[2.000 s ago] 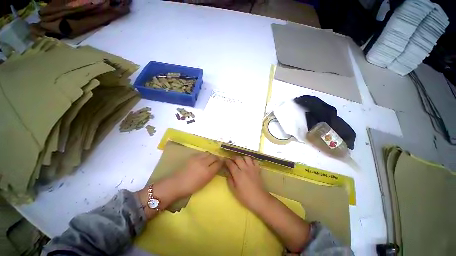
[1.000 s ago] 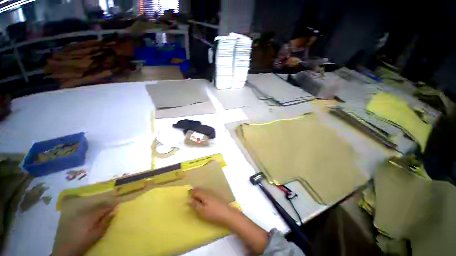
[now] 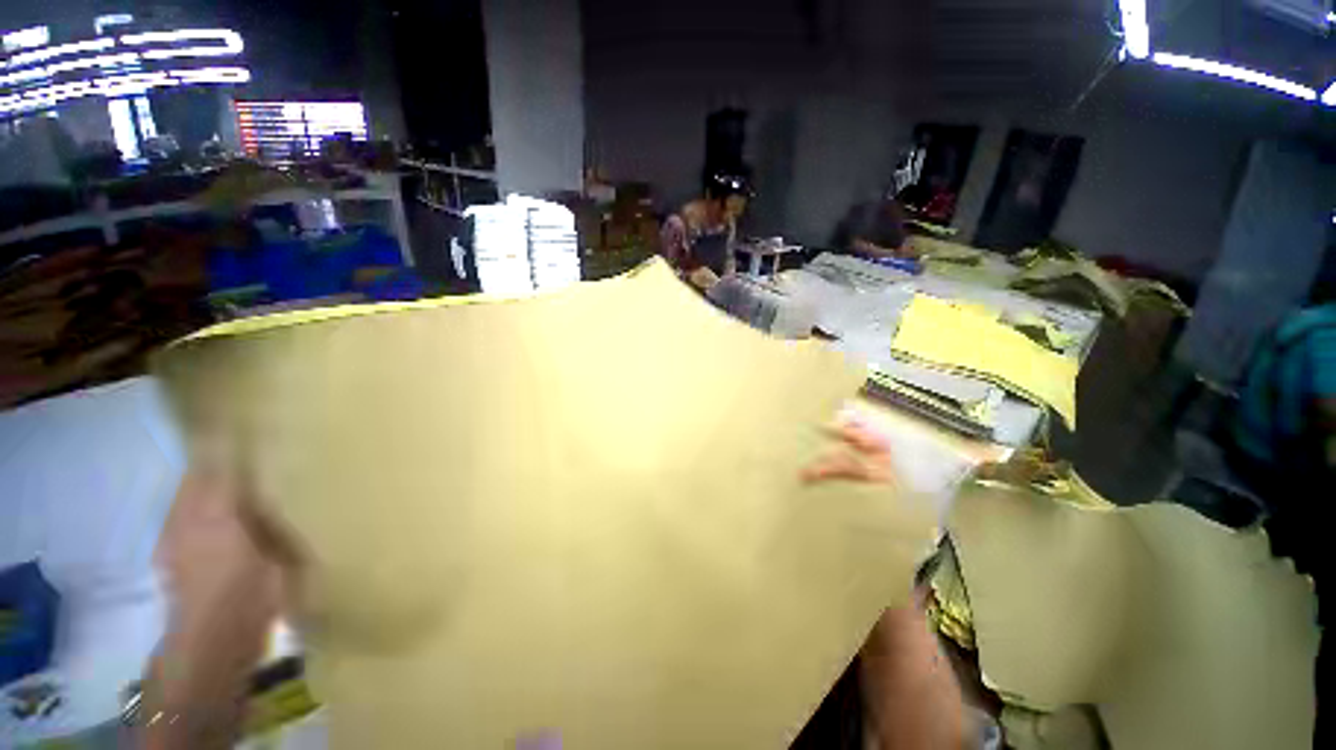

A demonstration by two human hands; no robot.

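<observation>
A large khaki bag panel (image 3: 586, 513) is held up in front of me and fills the middle of the view, slightly blurred. My left hand (image 3: 220, 542) holds its left side and is blurred, with the fingers partly hidden by the panel. My right hand (image 3: 854, 457) grips its right side, with fingertips showing on the panel's face. The blue parts box (image 3: 27, 623) is cut off at the left edge. The panel hides most of the tabletop and the positioning template.
A stack of khaki panels (image 3: 1143, 608) hangs at the lower right. A white stacked pile (image 3: 523, 246) stands behind the panel. A yellow sheet (image 3: 989, 352) lies on a table at the right. A seated person (image 3: 703, 235) is at the back; another in teal is at the right edge.
The panel has been lifted from the table and now stands up in both hands. The view has turned right and upward, showing more of the room.
</observation>
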